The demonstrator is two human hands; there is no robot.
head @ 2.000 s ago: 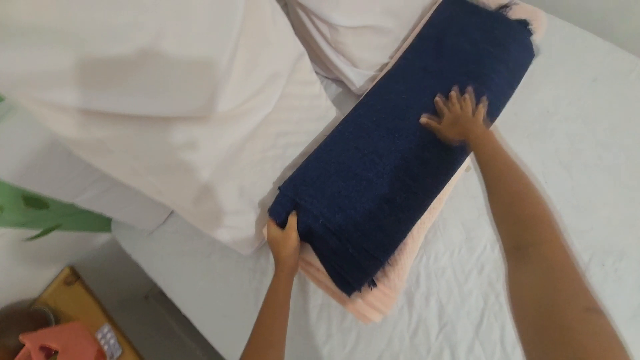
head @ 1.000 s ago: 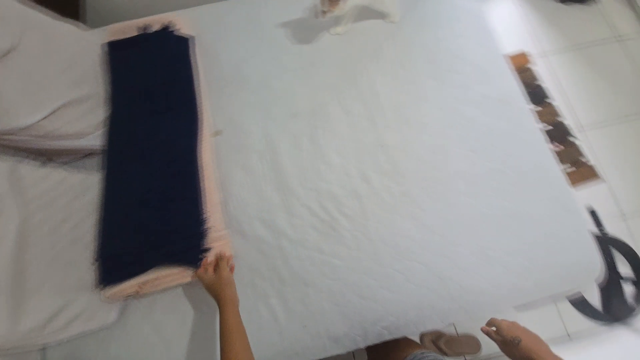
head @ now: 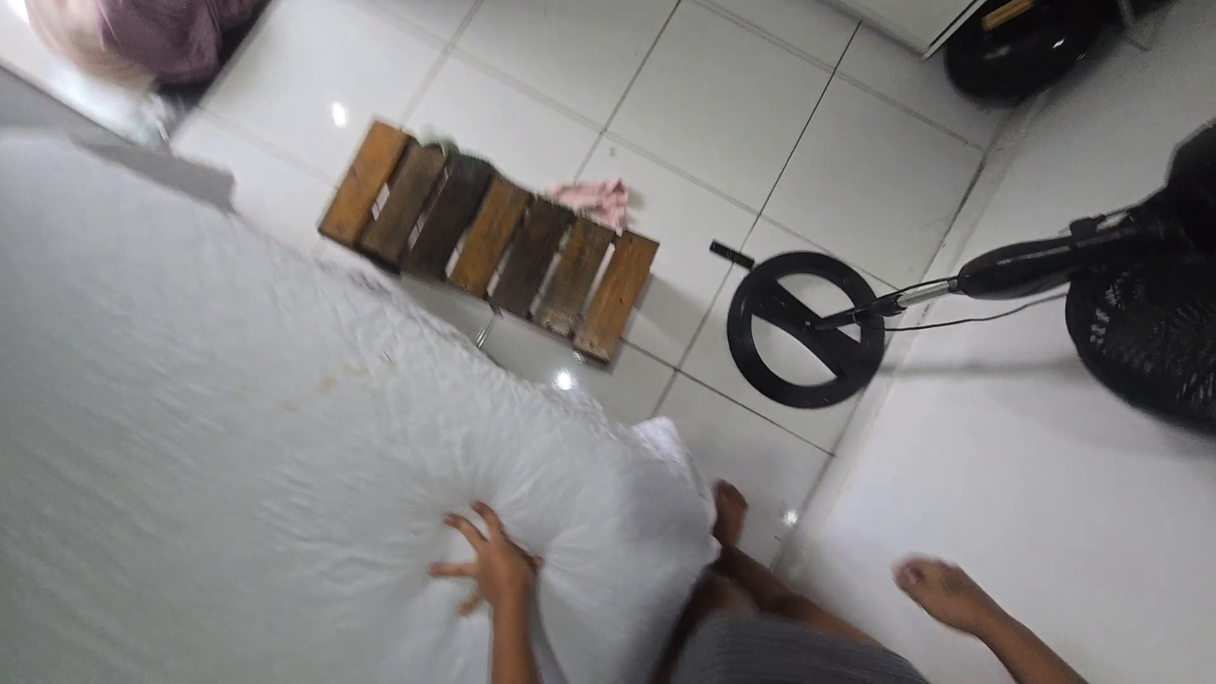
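My left hand [head: 494, 565] presses down on the white bed sheet [head: 237, 456] near the corner of the mattress, its fingers spread and nothing held. The sheet wrinkles around it. To the right, my right hand [head: 950, 594] hangs in the air beside the white wall, touching nothing. It is blurred and its fingers look curled, but whether they are fully closed is not plain. My bare foot [head: 730, 513] shows on the floor beside the mattress corner.
A slatted wooden rack [head: 503, 237] lies on the tiled floor [head: 703, 123] by the bed, with a pink cloth [head: 598, 199] behind it. A black pedestal fan's round base [head: 807, 389] stands near the wall; its head [head: 1154, 313] is at right. A purplish fabric bundle [head: 171, 33] is at upper left.
The view has swung far to the right, so the folded dark blue cloth is out of sight. My left hand has let go of the cloth's edge and is now on the sheet.
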